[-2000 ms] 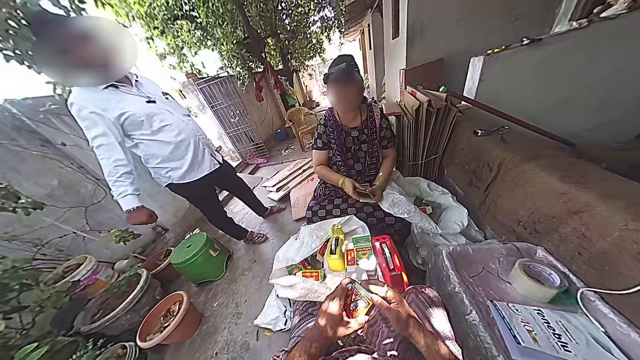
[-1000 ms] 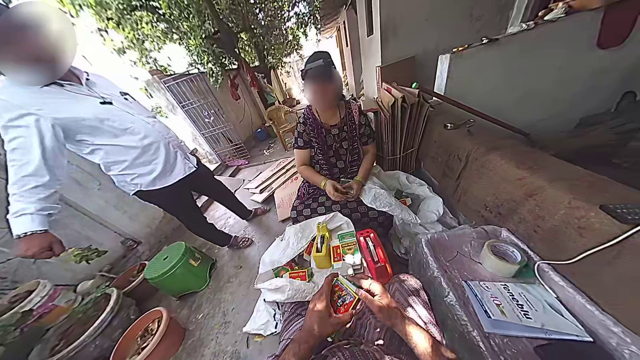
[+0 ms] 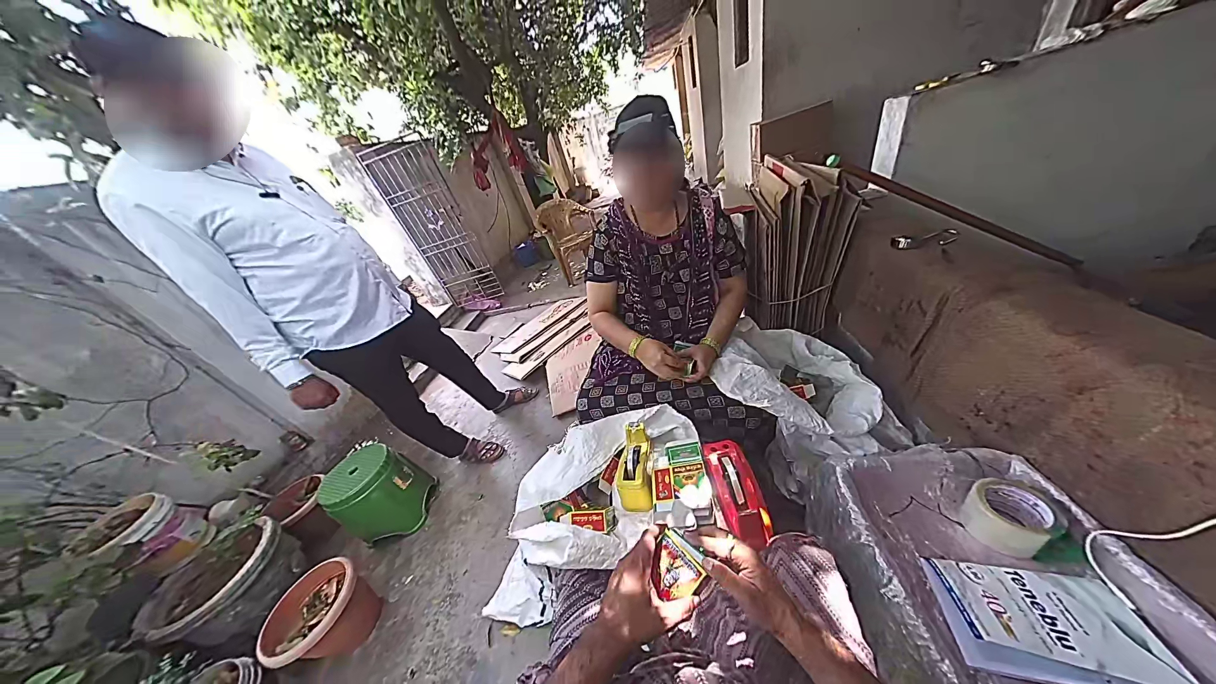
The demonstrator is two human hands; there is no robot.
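My left hand (image 3: 632,594) grips a small printed cardboard box (image 3: 678,567) by its left side, above my lap. The fingers of my right hand (image 3: 746,575) are on the box's upper right edge. Just beyond stand a yellow tape dispenser (image 3: 635,470) and a red tape dispenser (image 3: 739,494), with several small printed boxes (image 3: 686,475) between them. More small boxes (image 3: 589,519) lie on a white woven sack (image 3: 560,465) to the left.
A seated person (image 3: 665,285) faces me, holding a small item. Another person (image 3: 275,256) stands at left near a green stool (image 3: 375,489) and flowerpots (image 3: 318,613). At right, a plastic-covered surface (image 3: 883,570) bears a tape roll (image 3: 1007,513) and a printed packet (image 3: 1054,622). Folded cardboard (image 3: 798,247) leans behind.
The standing person's arm hangs with no leaf visible at the hand, where green leaves showed beside it one second ago. My hands stay around the small box.
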